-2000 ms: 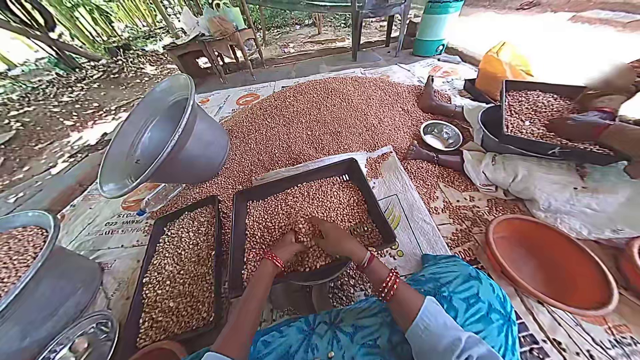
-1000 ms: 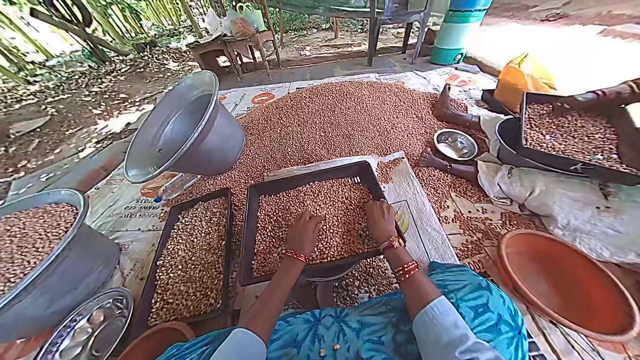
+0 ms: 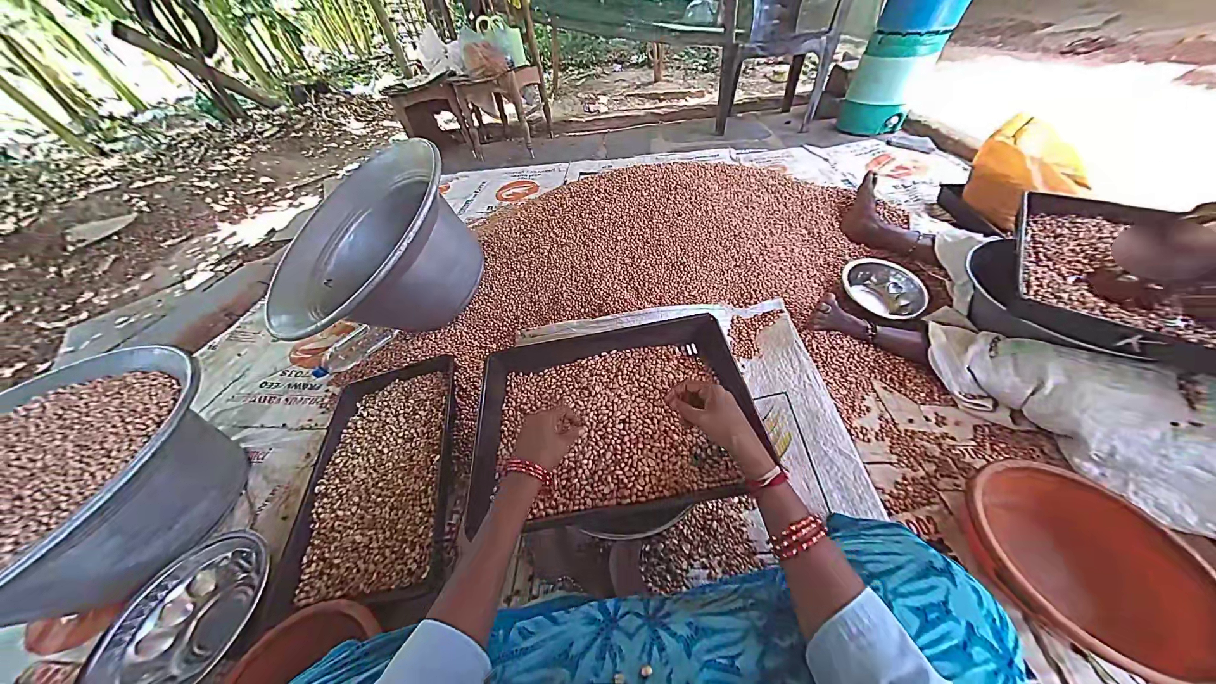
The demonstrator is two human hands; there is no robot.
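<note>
A black plastic tray [image 3: 608,344] full of reddish-brown nuts or seeds stands tilted over a metal vessel [image 3: 641,524] before my lap. My left hand [image 3: 551,435] hovers over the left part of the tray with its fingers curled; whether it holds anything is hidden. Above the right part is my right hand [image 3: 712,413], thumb and fingers curled close together; what is between them cannot be made out. Loose nuts [image 3: 627,427] lie under both hands. To the left, a second black tray [image 3: 448,446] holds paler nuts. Behind rises a large heap of nuts [image 3: 655,228].
A tilted metal pot [image 3: 437,256] and a nut-filled metal pot [image 3: 180,494] stand left, near a steel plate [image 3: 223,608]. At right are an orange basin [image 3: 988,551], a small steel bowl [image 3: 883,289] and another person's legs [image 3: 893,342]; that person's hand [image 3: 1164,252] is over another tray [image 3: 1054,204].
My hands were close together at the tray's middle two seconds ago and are now apart. Since one second ago, my right hand has drawn back from the tray's right edge.
</note>
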